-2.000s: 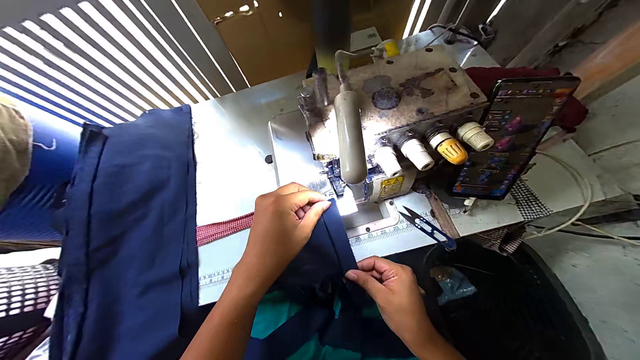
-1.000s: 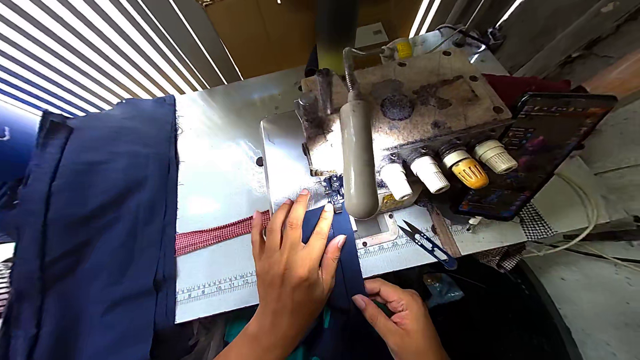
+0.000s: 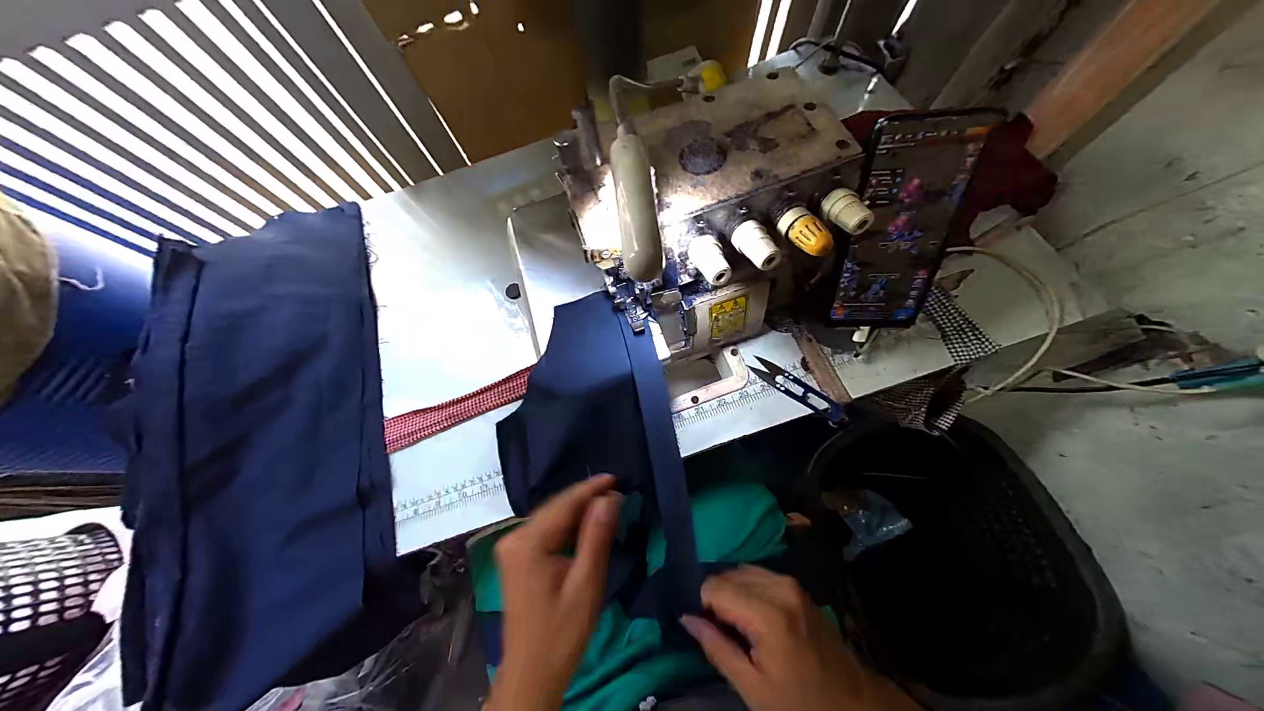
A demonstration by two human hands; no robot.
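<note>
An overlock sewing machine (image 3: pixel 721 158) stands on the metal worktable, its lamp tube above the presser foot (image 3: pixel 632 301). Dark navy fabric (image 3: pixel 583 395) lies with its far end at the foot and drapes over the table's near edge, a narrow navy strip (image 3: pixel 664 444) along its right side. My left hand (image 3: pixel 558 573), slightly blurred, hovers by the fabric's lower part, thumb and forefinger apart; no cloth shows between them. My right hand (image 3: pixel 760 632) has its fingers curled at the strip's lower end, pinching it.
Folded navy fabric (image 3: pixel 267 434) hangs over the table at left. A red checked strip (image 3: pixel 459 410) lies beside the work. Thread snips (image 3: pixel 800 390) are right of the foot, near a propped phone (image 3: pixel 913 217). A black plastic basket (image 3: pixel 1076 592) stands at lower right.
My left hand has left the fabric beside the presser foot and come back toward me. My right hand is also nearer to me, lower along the strip. More of the fabric is uncovered.
</note>
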